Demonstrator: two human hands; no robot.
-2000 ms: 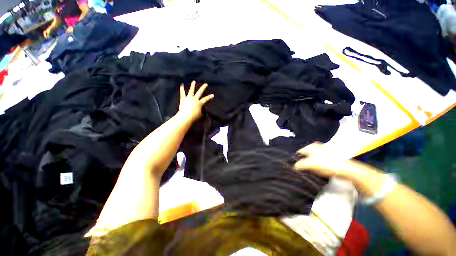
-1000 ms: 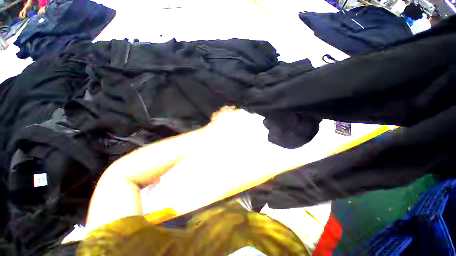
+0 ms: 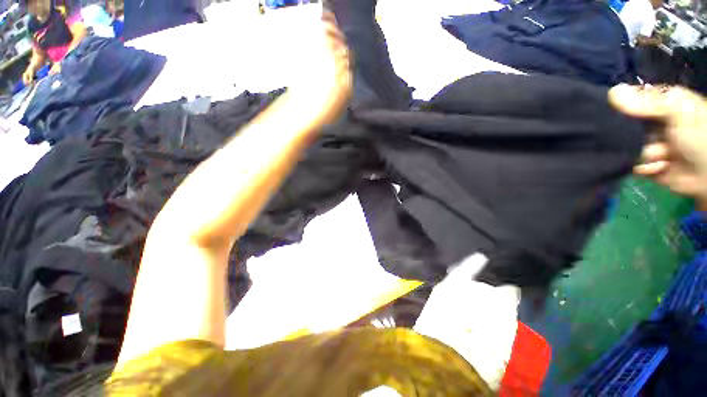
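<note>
A black garment (image 3: pixel 504 155) is stretched in the air between my two hands, over the table edge at centre right. My right hand (image 3: pixel 670 136) grips its right end, thumb on top, at the right edge of the picture. My left hand (image 3: pixel 335 66) is raised at top centre, seen from its side and blurred, against a black part of the cloth; its fingertips and grip are not clear. No snips show.
A black garment heap (image 3: pixel 77 194) with a small white label (image 3: pixel 71 323) covers the left of the white table (image 3: pixel 310 264). Navy garments (image 3: pixel 93 77) lie farther off at left, another navy pile (image 3: pixel 543 39) at far right. A person (image 3: pixel 54 35) stands far left. A red stool (image 3: pixel 525 360) and blue crates (image 3: pixel 636 372) are below right.
My left hand has moved up and away from the table. My right hand has come into view holding the garment. The phone no longer shows.
</note>
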